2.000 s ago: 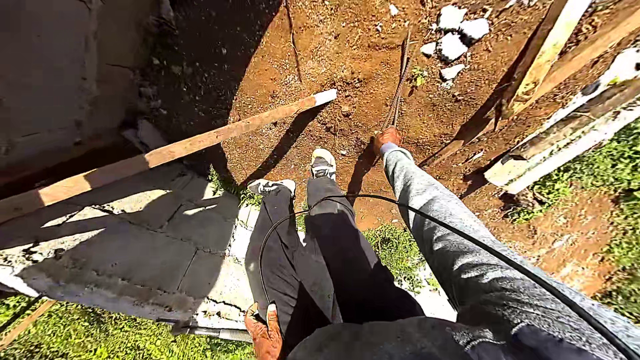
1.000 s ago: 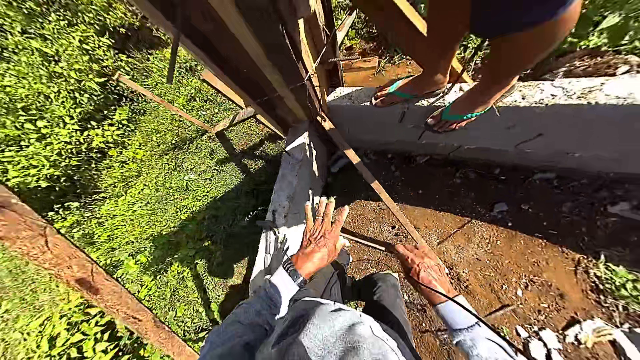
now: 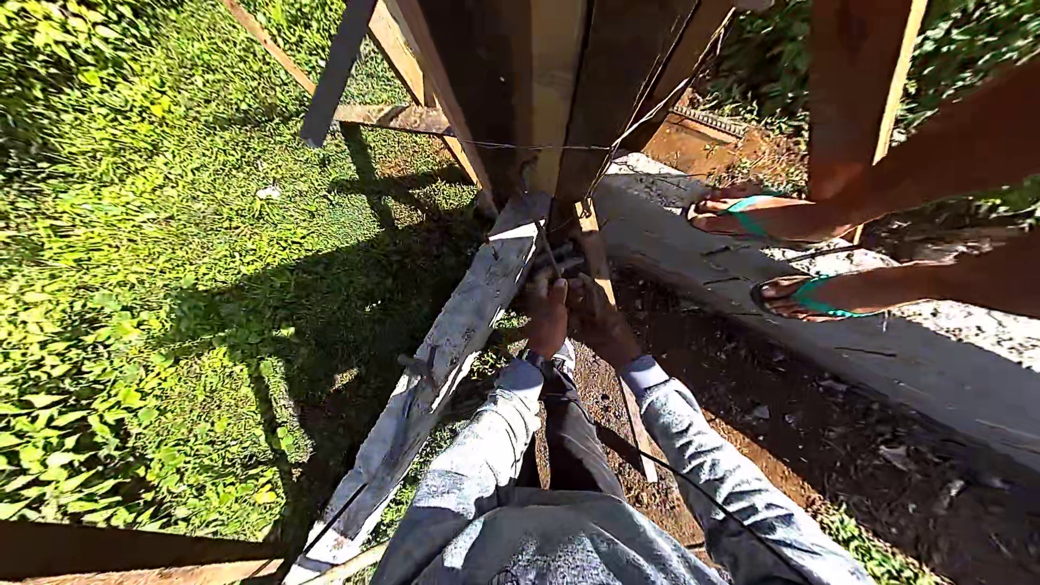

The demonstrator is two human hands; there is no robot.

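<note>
In the shade at the foot of an upright wooden plank form (image 3: 552,89), my two hands are close together. My left hand (image 3: 546,321) has its fingers curled around a thin metal rod (image 3: 550,253), which points up toward the form. Beside it on the right, my right hand (image 3: 603,325) is bent inward at a wooden strip (image 3: 597,252); shadow hides its fingertips and whatever they grip. Several short dark bar ends (image 3: 561,264) show just beyond the fingers. A thin wire (image 3: 544,146) crosses the face of the form.
A low concrete wall (image 3: 467,325) runs along my left, with grass beyond. Another person's feet in sandals (image 3: 812,296) stand on the concrete wall (image 3: 715,268) at right. A dark board (image 3: 337,77) hangs at upper left. A black cable (image 3: 691,479) crosses my right sleeve.
The view has swung to the corner form and come nearer. My left hand, spread open one second ago, is now curled beside my right hand at the foot of the form.
</note>
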